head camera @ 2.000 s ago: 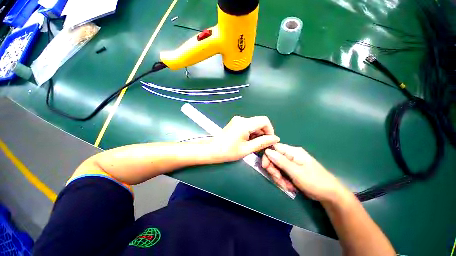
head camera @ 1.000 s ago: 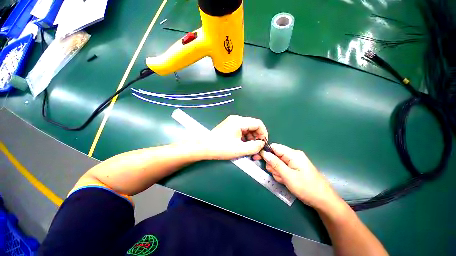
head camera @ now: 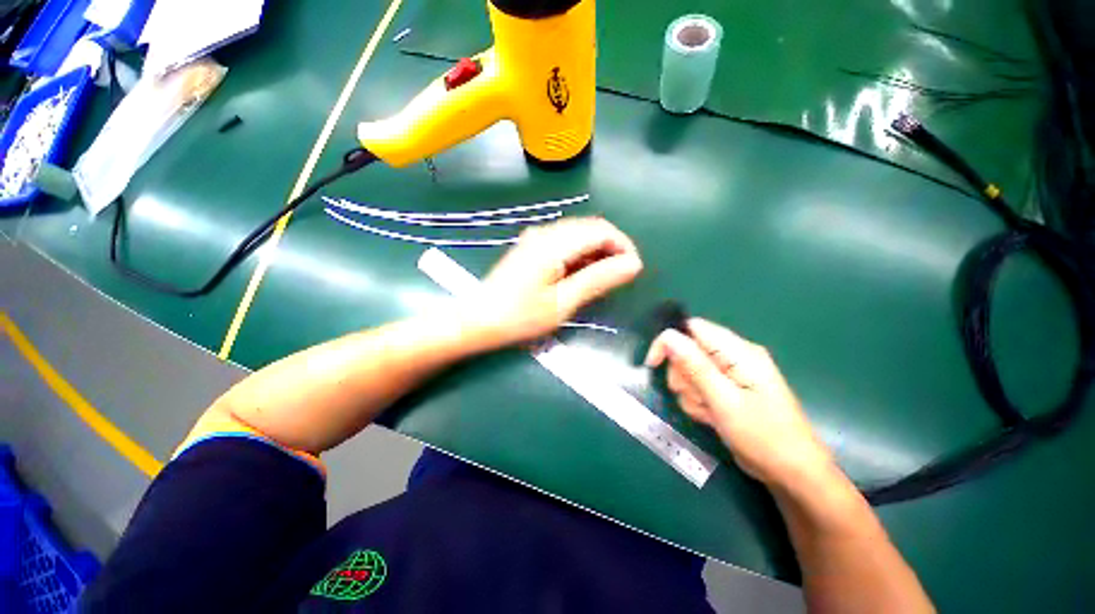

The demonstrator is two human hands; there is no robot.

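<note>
My right hand [head camera: 739, 402] is closed on the end of a black wire bundle [head camera: 943, 475]; the dark wire tips [head camera: 664, 321] show blurred at its fingertips. The bundle runs right from behind my wrist into a large coil. My left hand [head camera: 558, 282] is a little to the left, apart from the wires, its fingers curled; whether it holds anything small cannot be seen. A steel ruler [head camera: 624, 410] lies slantwise on the bench, partly under my left hand and wrist. A thin white strip [head camera: 591, 325] shows beside my left hand.
A yellow heat gun [head camera: 558, 96] stands beyond several thin white-blue strips [head camera: 450, 220]; its cord [head camera: 198, 290] curves left. A pale green roll [head camera: 690, 66] stands behind. Blue trays [head camera: 46, 138] and a plastic bag [head camera: 138, 138] lie far left. The wire coil [head camera: 975, 324] lies right.
My hands, together at the wire tips before, are now apart. My left hand has moved up and left, off the wires; my right hand still holds the bundle.
</note>
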